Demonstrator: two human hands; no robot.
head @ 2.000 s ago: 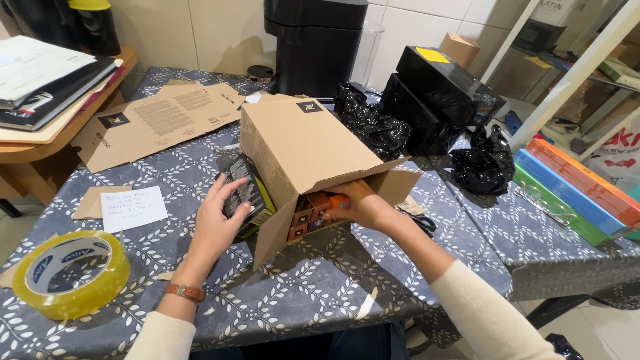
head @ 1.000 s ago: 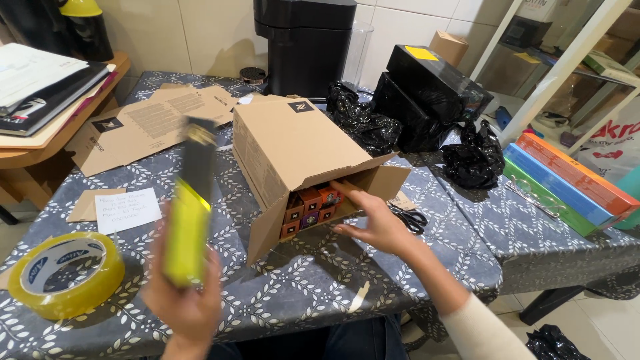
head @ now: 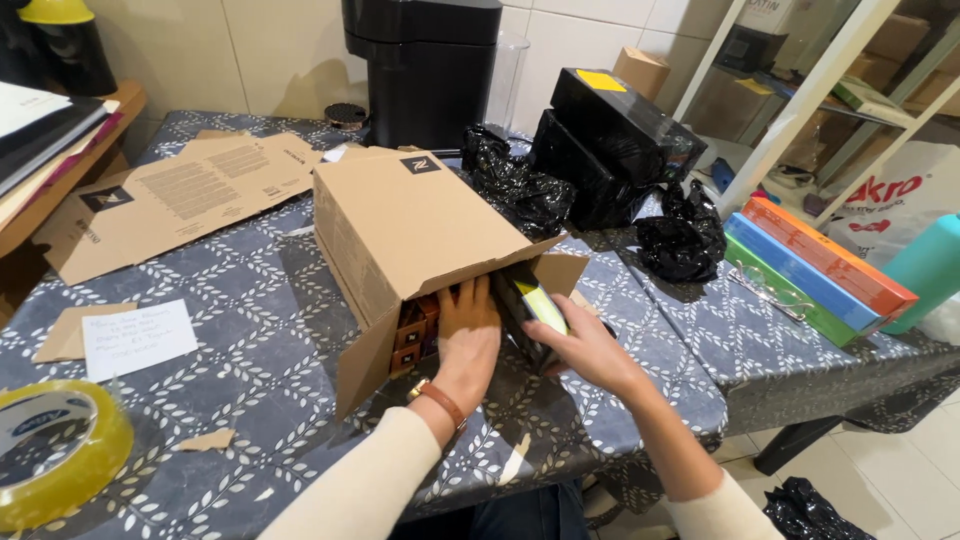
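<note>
A brown cardboard box (head: pixel 420 217) lies on its side on the patterned tablecloth, its open end and flaps facing me. Small orange-brown boxes (head: pixel 409 345) are stacked inside the left part of its opening. My left hand (head: pixel 469 341) reaches into the mouth against these boxes, its fingertips partly hidden under the top flap. In my right hand (head: pixel 581 345) is a long black box with a yellow-green side (head: pixel 544 307), its far end inside the right part of the opening.
A roll of yellow packing tape (head: pixel 112 442), a handwritten note (head: pixel 139 337) and flattened cardboard (head: pixel 187 195) lie left. Behind are a black machine (head: pixel 424 75), black plastic bags (head: pixel 517 184) and black-wrapped boxes (head: pixel 622 124). Right are eyeglasses (head: pixel 769 292) beside orange, blue and green boxes (head: pixel 825 262).
The black and yellow-green box, held up in my left hand a second ago, is now in my right hand at the carton's opening. My left hand has moved into the opening.
</note>
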